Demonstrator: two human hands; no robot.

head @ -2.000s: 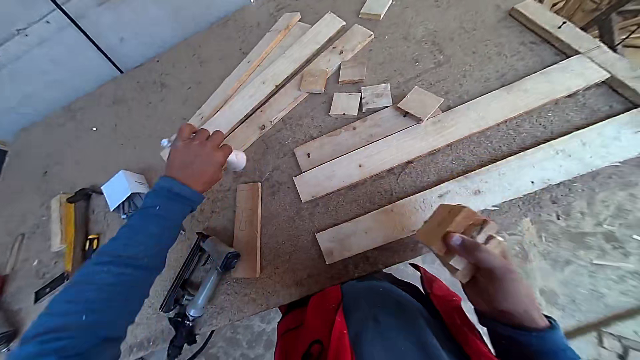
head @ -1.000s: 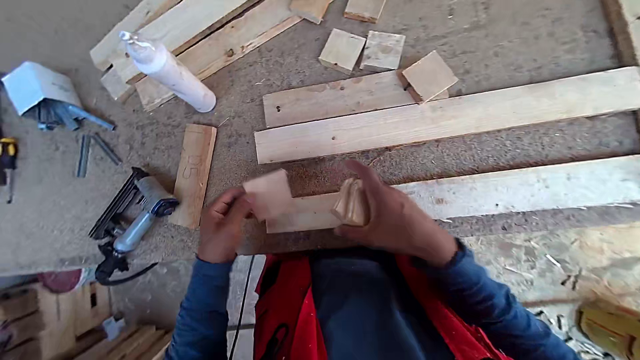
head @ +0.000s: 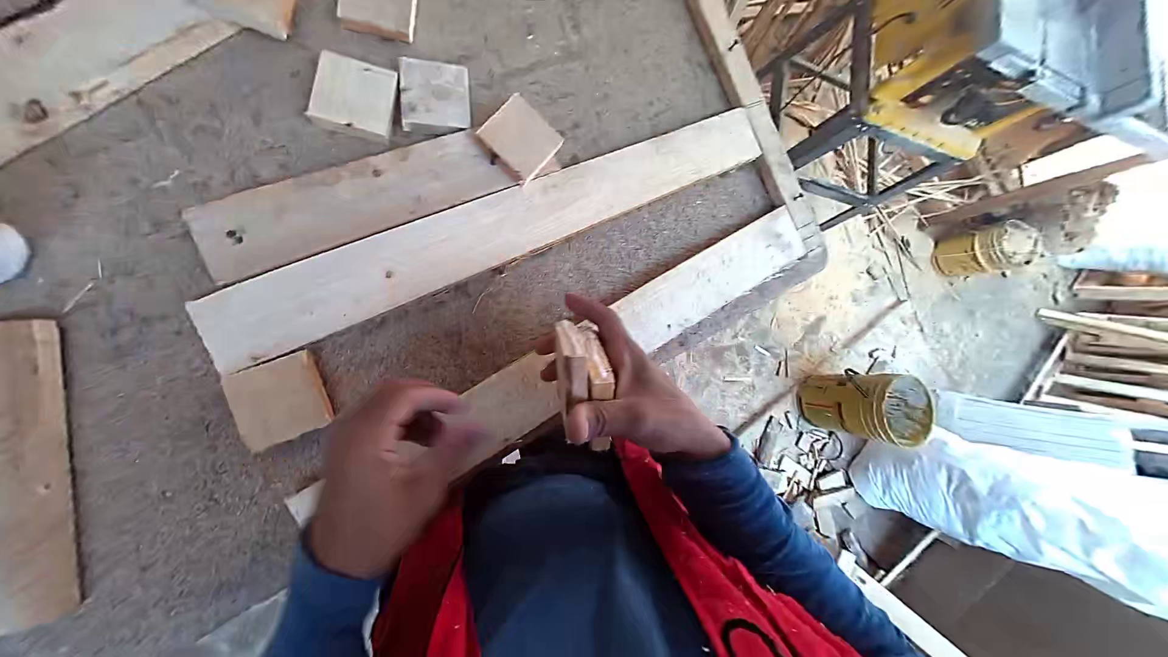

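Note:
My right hand [head: 634,388] grips a small stack of square wood blocks [head: 584,360] above the near board. My left hand [head: 392,465], blurred by motion, is left of it over the near board's left part; nothing shows in its curled fingers. Just beyond my left hand, a square wood block [head: 276,400] lies against the left end of a long pine board [head: 474,246]. The near pine board [head: 716,274] runs below it, partly hidden by my hands. A shorter board [head: 356,205] lies along the far side, with a tilted block [head: 520,137] on its right end.
More square blocks [head: 353,94] lie beyond the boards. A crosswise wood strip [head: 744,82] meets the boards' right ends. A short board [head: 32,474] lies at left. Past the table's right edge are a yellow metal-framed machine [head: 922,100], yellow buckets [head: 844,406], wood scraps and a white sack [head: 1013,511].
A block that was in my left hand now appears to lie by the long board's left end, and that hand has come away from it. The view has swung to the right.

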